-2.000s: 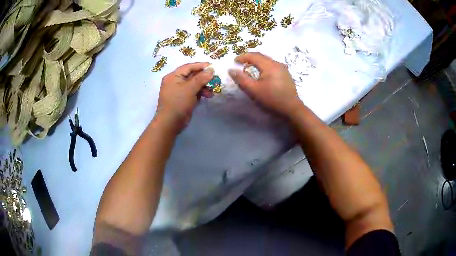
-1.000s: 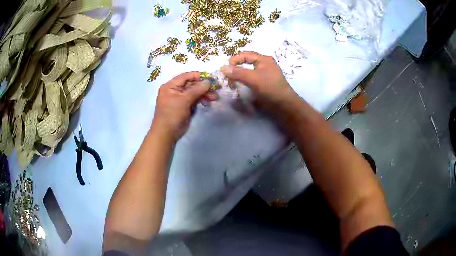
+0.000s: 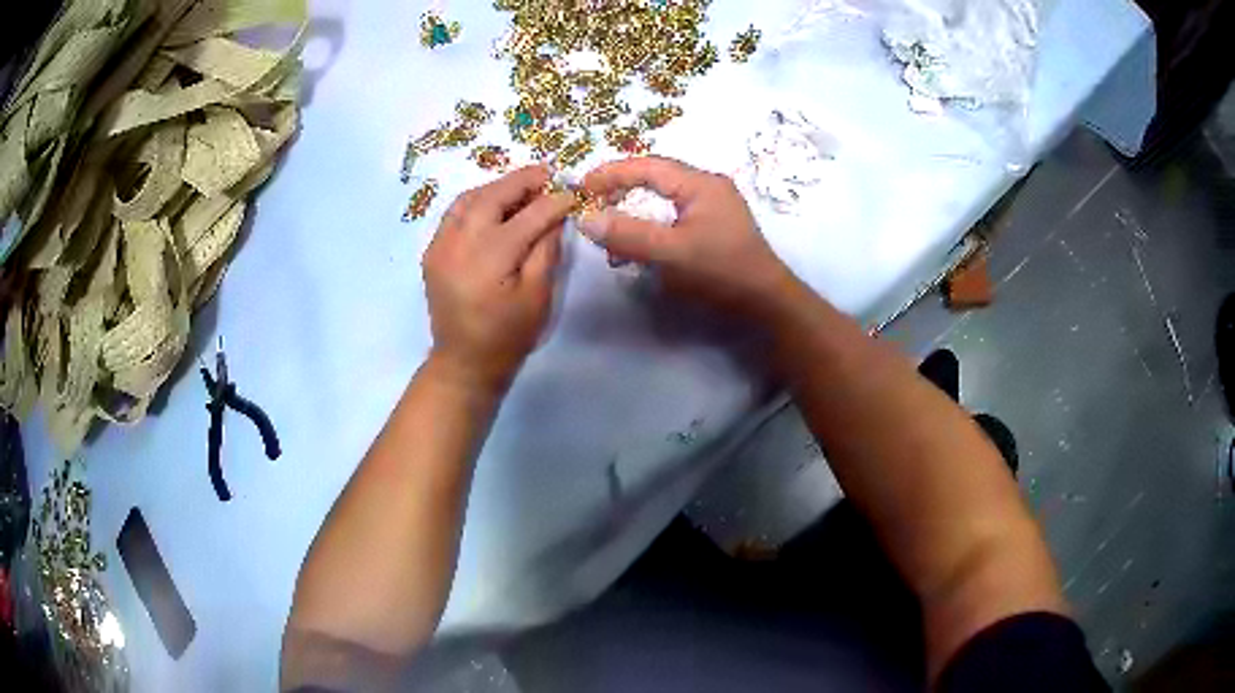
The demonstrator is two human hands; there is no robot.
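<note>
My left hand [image 3: 494, 264] and my right hand [image 3: 684, 224] meet just below a heap of gold ornaments [image 3: 610, 61]. The fingertips of both hands pinch a small gold ornament [image 3: 588, 203] between them; the fingers hide most of it. White wrapping [image 3: 647, 207] is held in my right hand, against the palm side of the fingers. A few ornaments lie apart at the heap's left, one with a turquoise spot [image 3: 438, 30].
White scraps [image 3: 790, 160] lie right of the heap, with a clear plastic bag [image 3: 995, 61] beyond. At left are woven strips [image 3: 163, 176], open pliers [image 3: 230, 422], a smartphone [image 3: 156, 582] and a second heap of metal pieces [image 3: 71, 569]. The table edge [image 3: 935, 278] runs along the right.
The turquoise-stone ornament seen earlier in my left fingers no longer shows there. My hands have closed together on a gold piece, and white wrapping is now bunched in my right hand.
</note>
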